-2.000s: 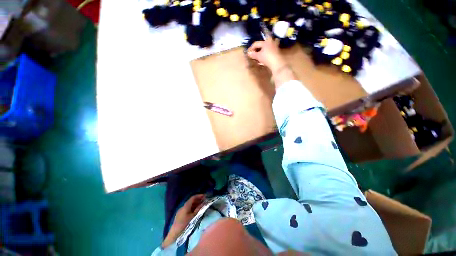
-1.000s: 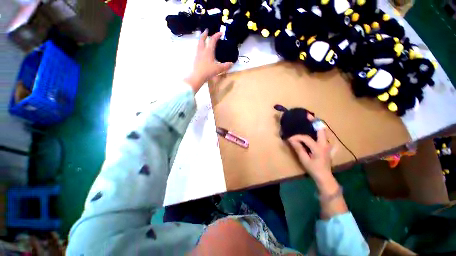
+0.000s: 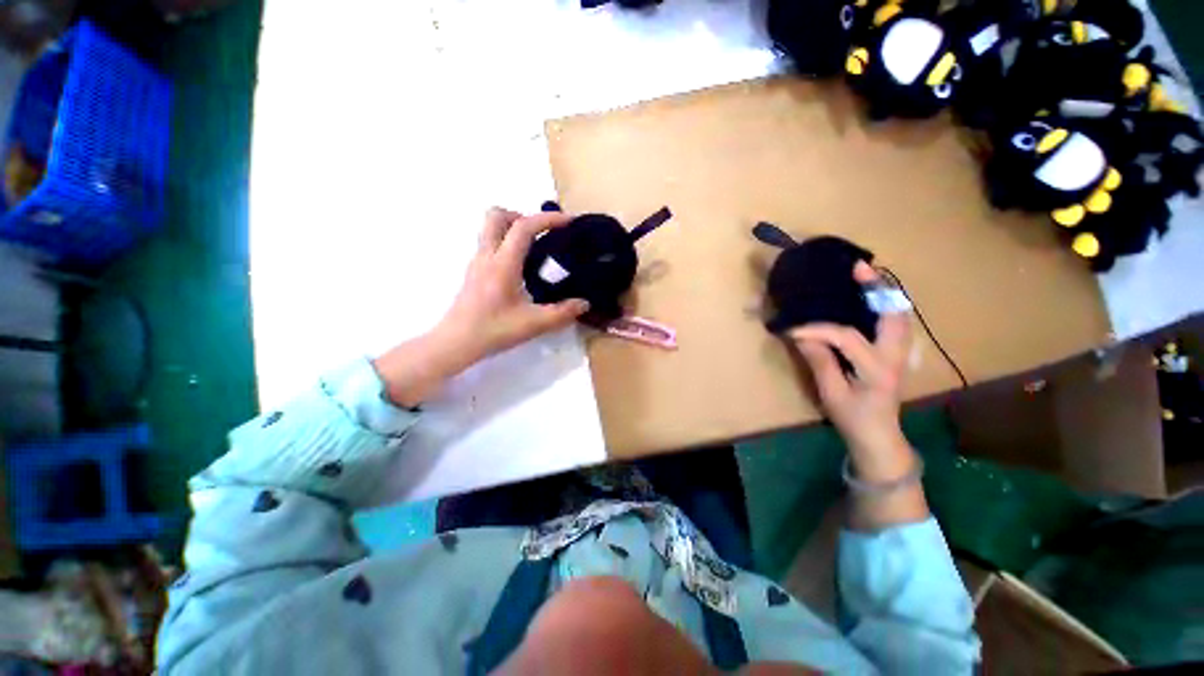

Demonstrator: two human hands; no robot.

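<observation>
My left hand holds a black plush toy with a small white label and a short black loop, above the left edge of the cardboard sheet. My right hand holds a second black plush toy on the cardboard, its black loop pointing up and left. A white label shows at the right fingertips, and a dark thread trails right and down from there. The pink-handled snips lie on the cardboard, their blades hidden below the left toy. No needle can be made out.
A pile of plush penguins covers the far right of the white table. A blue crate and a blue stool stand on the green floor at left. Open cartons are beyond the table's right edge and below it.
My left hand has come back from the pile with a black toy and brought it near the snips. My right hand still holds its toy in about the same place.
</observation>
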